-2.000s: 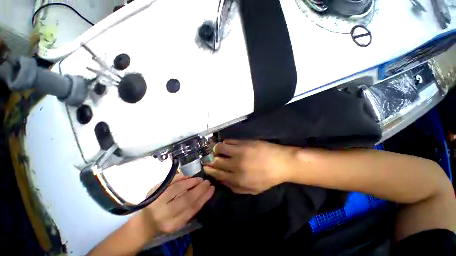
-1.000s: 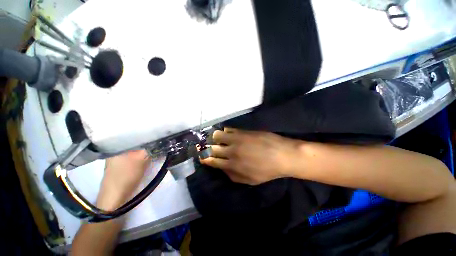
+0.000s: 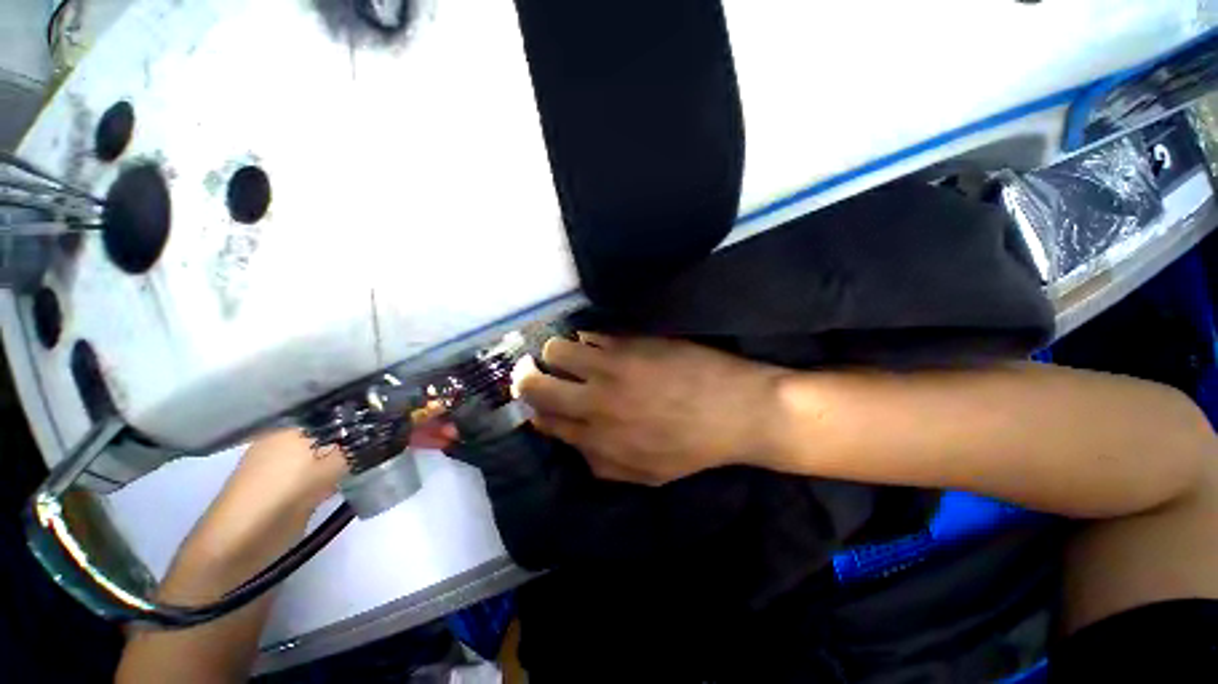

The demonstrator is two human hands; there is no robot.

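Observation:
The white sewing machine head (image 3: 441, 174) crosses the view. The black garment (image 3: 855, 287) lies on the table below it and hangs over the front edge. My right hand (image 3: 655, 408) is on the garment beside the needle area (image 3: 461, 388), its fingers curled on the cloth. My left hand (image 3: 301, 468) reaches under the needle end; its fingers are mostly hidden behind metal parts, with fingertips near the cloth edge. Whether it grips cloth cannot be seen. A grey cylinder (image 3: 381, 486) hangs at the needle end.
A wide black band (image 3: 641, 147) is draped over the machine head. A black curved loop (image 3: 107, 588) sticks out at its left end. A clear plastic packet (image 3: 1089, 214) lies at the right. A blue crate (image 3: 888, 541) is below the table.
My left hand has moved from the front of the needle area to behind it, under the machine end. My right hand stays on the garment. The view has shifted, so the machine sits further left.

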